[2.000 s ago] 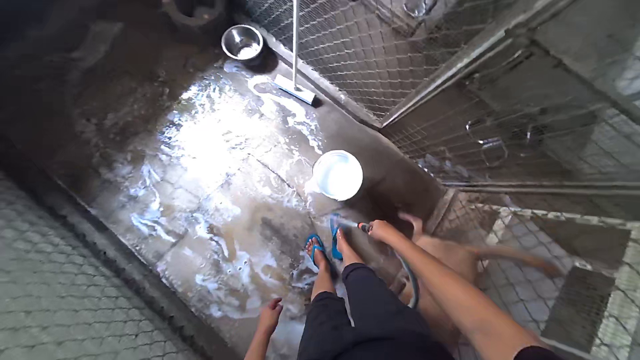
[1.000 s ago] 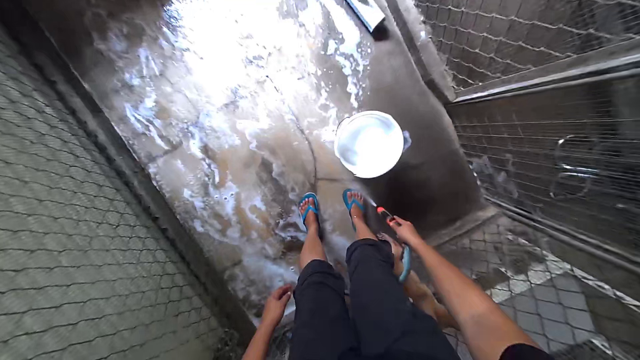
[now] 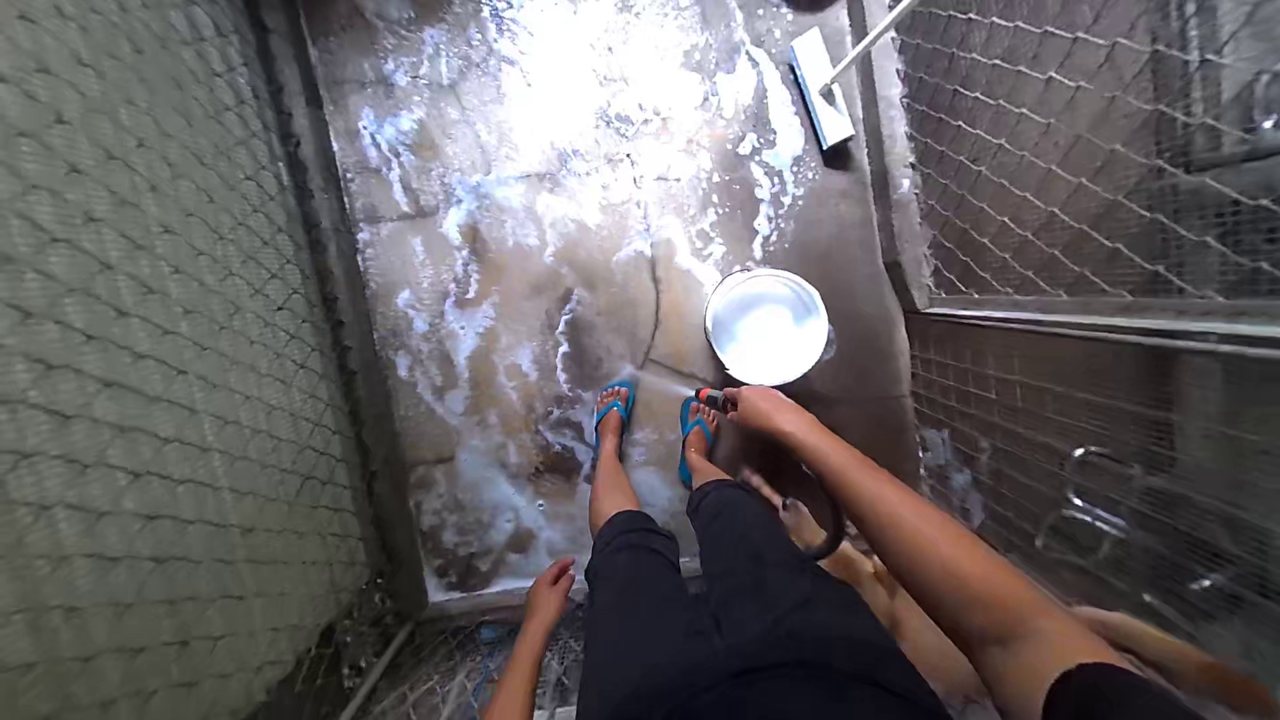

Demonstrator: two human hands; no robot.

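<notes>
My right hand (image 3: 765,410) grips a hose nozzle (image 3: 712,400) with an orange-red tip, just beside my right foot. A thin water spray leaves it toward the left, close to my feet in blue flip-flops (image 3: 690,440). The dark hose (image 3: 832,520) curves down beneath my right forearm. Beyond the hand stands a white bucket (image 3: 768,328); its contents are too bright to make out. My left hand (image 3: 550,592) hangs low at the left of my legs, holding nothing, its fingers loosely bent. Suds and water lie over the concrete floor (image 3: 600,290).
A long-handled floor brush or squeegee (image 3: 822,90) rests near the right curb (image 3: 880,150). Chain-link fencing (image 3: 1050,160) bounds the right side, and more mesh (image 3: 170,330) the left. A tan dog (image 3: 900,610) is partly hidden beneath my right arm. Metal latches (image 3: 1090,500) show at right.
The nozzle's spray has swung from pointing up-left near my right foot to across toward my left foot. The view has shifted and turned considerably. The bucket still stands on the floor.
</notes>
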